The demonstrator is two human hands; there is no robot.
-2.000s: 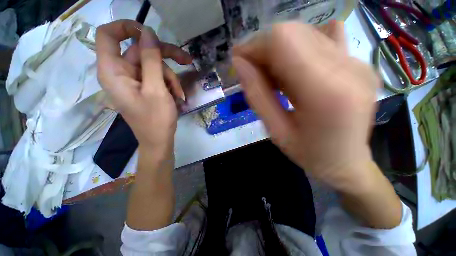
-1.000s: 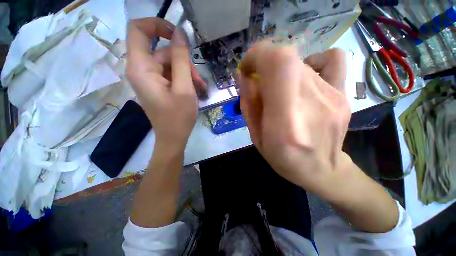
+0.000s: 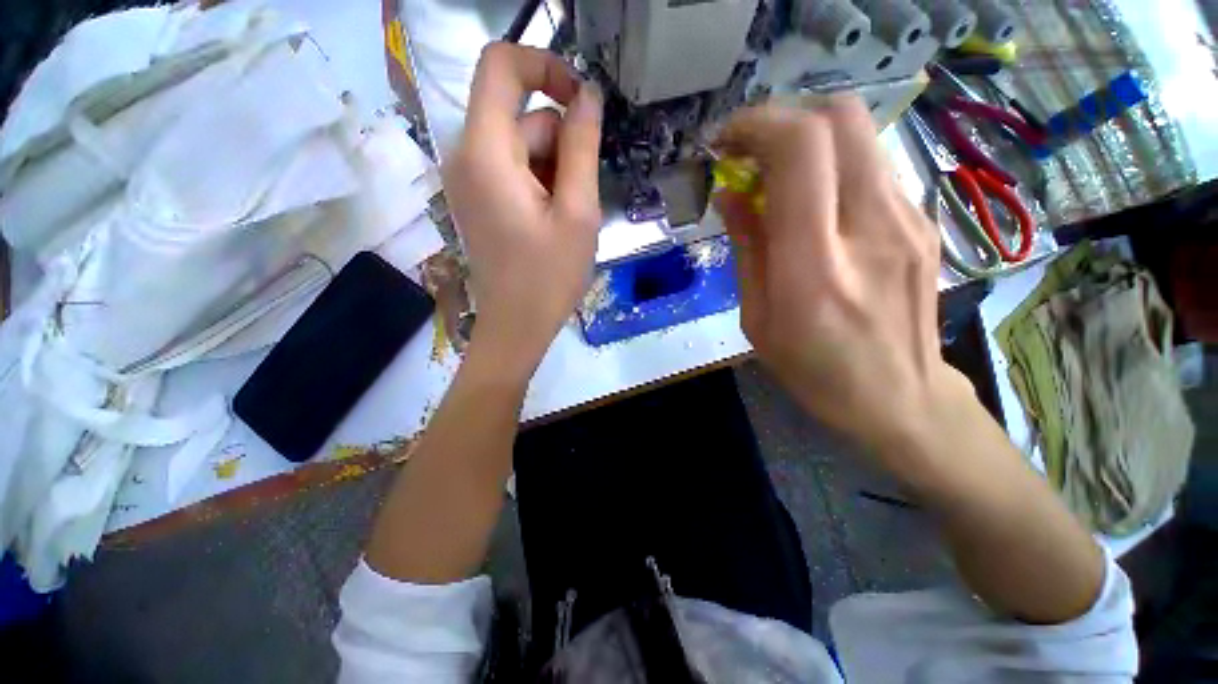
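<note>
The overlock machine (image 3: 675,47) stands at the top centre, with dark metal parts in the needle area (image 3: 651,154) under its head. My right hand (image 3: 842,254) is right of the needle area, closed around a screwdriver with a yellow handle (image 3: 737,177); its shaft is mostly hidden. My left hand (image 3: 534,201) is left of the needle area, thumb and forefinger tips close together by the machine head. Whether something tiny is between them cannot be told. The presser foot (image 3: 645,203) shows between the hands, above the lint-covered blue part (image 3: 661,291).
A black smartphone (image 3: 334,356) and a heap of white fabric (image 3: 200,201) lie left. Red-handled and green-handled scissors (image 3: 995,214) and dark red pliers (image 3: 972,134) lie right of the machine. Olive-beige fabric (image 3: 1102,388) lies on the right side table. Tension dials (image 3: 902,20) line the top.
The view has shifted, so the machine shows lower and more fully. My right hand has moved off the front of the needle area to its right, uncovering the yellow handle. My left fingertips are nearer the machine head.
</note>
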